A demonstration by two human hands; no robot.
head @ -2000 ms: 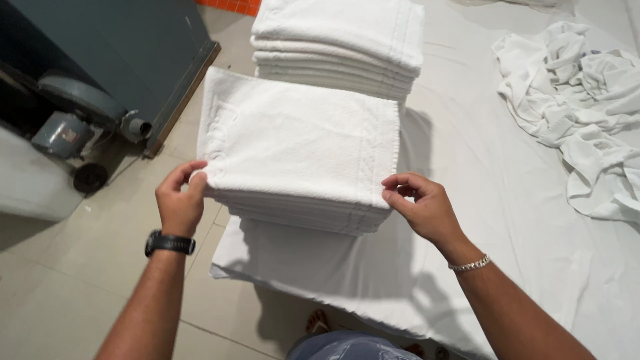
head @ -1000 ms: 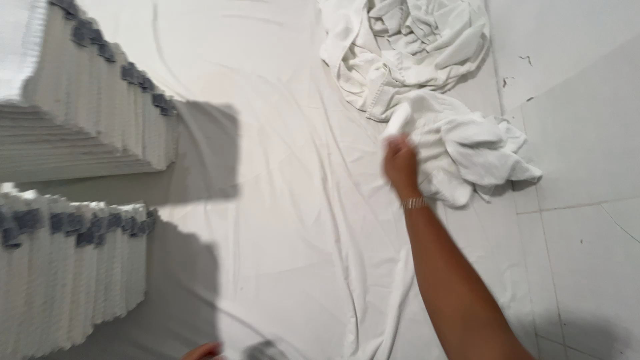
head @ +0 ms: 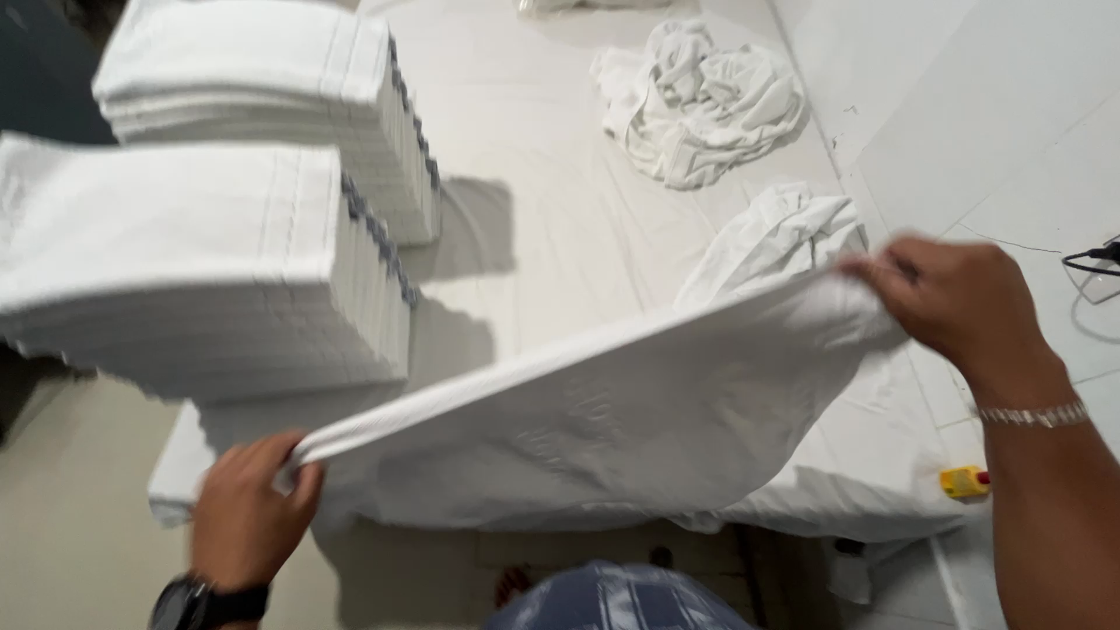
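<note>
A white cloth (head: 595,420) with raised marks in its middle is stretched between my two hands, above the front edge of the covered table. My left hand (head: 258,507), with a black watch on its wrist, pinches one corner beside the near stack. My right hand (head: 954,297), wearing a silver bracelet, grips the other end, held higher. The near stack of folded white cloths (head: 175,219) stands at the left, and a second stack (head: 254,52) is behind it. Beyond the stretched cloth lie a crumpled white cloth (head: 779,236) and a larger crumpled heap (head: 700,105).
A white sheet (head: 542,219) covers the table. White tiles (head: 980,131) adjoin it at the right, with a black cable (head: 1089,258) at the far right. A small yellow object (head: 962,481) is near my right forearm. A plastic-wrapped item (head: 595,7) sits at the far edge.
Two seconds ago both hands were at the near stack; one second ago my right hand was at the crumpled cloths. Now both hands hold a cloth stretched out. The view has shifted considerably.
</note>
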